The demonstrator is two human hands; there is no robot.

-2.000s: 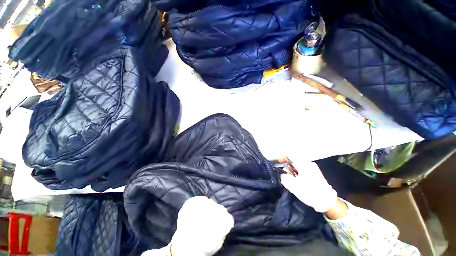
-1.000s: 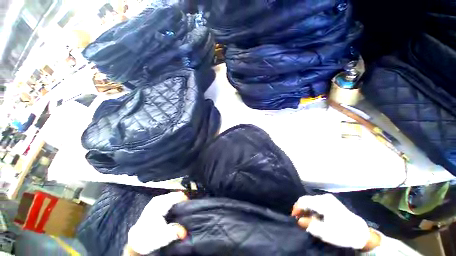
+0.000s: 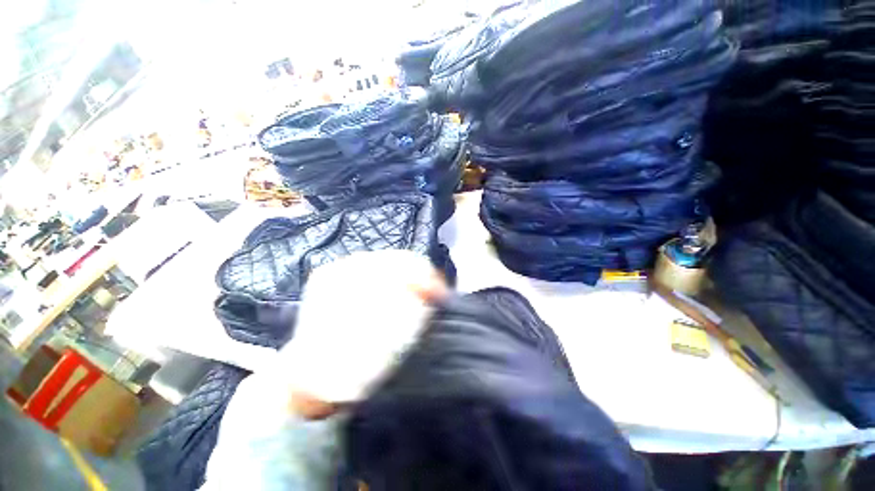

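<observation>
A dark navy backpack (image 3: 480, 403) lies in front of me at the near table edge, blurred by motion. My left hand (image 3: 360, 321), in a white glove, is large and blurred at the backpack's upper left side. Its fingertips are at the bag's cloth and appear to grip it. My right hand is not in view. No tool can be made out in the glove.
Quilted backpacks (image 3: 326, 245) are stacked at left, a taller stack (image 3: 595, 125) stands behind, and more bags (image 3: 796, 297) lie at right. A tan roll (image 3: 679, 273), a yellow block (image 3: 689, 338) and thin tools (image 3: 734, 350) lie on the white table (image 3: 624, 384). A red-marked carton (image 3: 82, 398) stands lower left.
My left hand has risen from the bag's lower left to its upper left side. My right hand has left the picture. The camera view has shifted left and up.
</observation>
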